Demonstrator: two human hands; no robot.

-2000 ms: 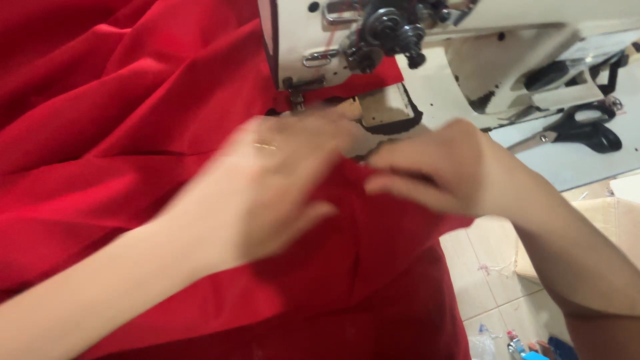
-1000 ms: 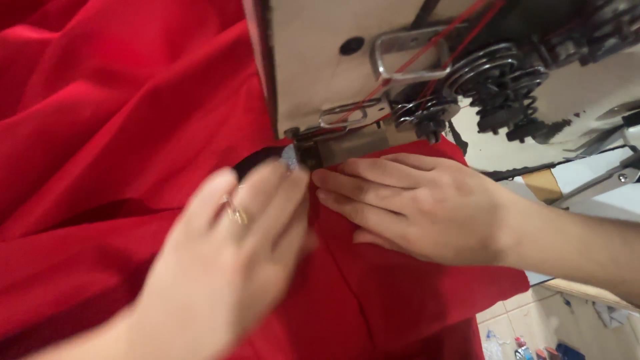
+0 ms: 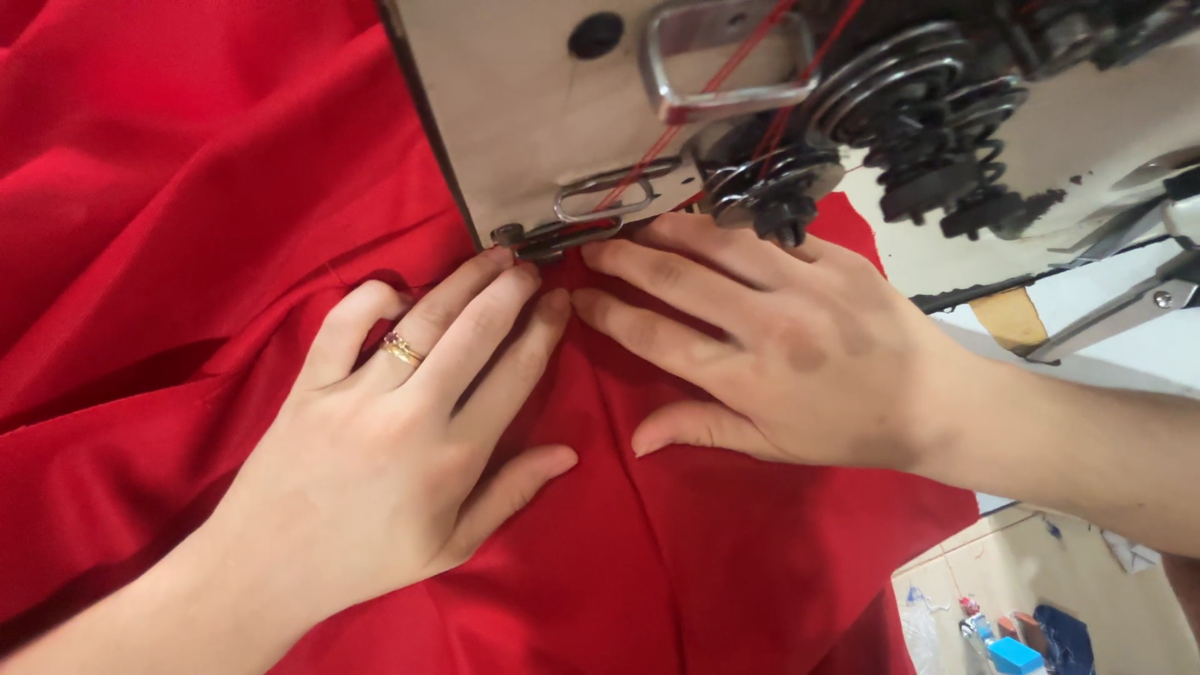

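Red fabric lies under the head of a sewing machine, with a seam line running down between the hands. My left hand, with gold rings on one finger, rests flat on the fabric, its fingertips close to the needle area. Flat on the cloth to the right is my right hand, fingers spread and pointing at the same spot, partly beneath the thread tension discs. Red threads run down through the metal guides. The needle and presser foot are mostly hidden behind the guides and fingertips.
Metal scissors lie on a pale surface at the right, near a tan piece. Below right, the tiled floor holds a bright blue item, a dark blue scrap and other bits. Folds of fabric fill the left.
Both hands, blurred in motion earlier, now lie flat on the fabric beside the needle area. The dark item near my left fingertips a second ago no longer shows. The view is closer to the machine.
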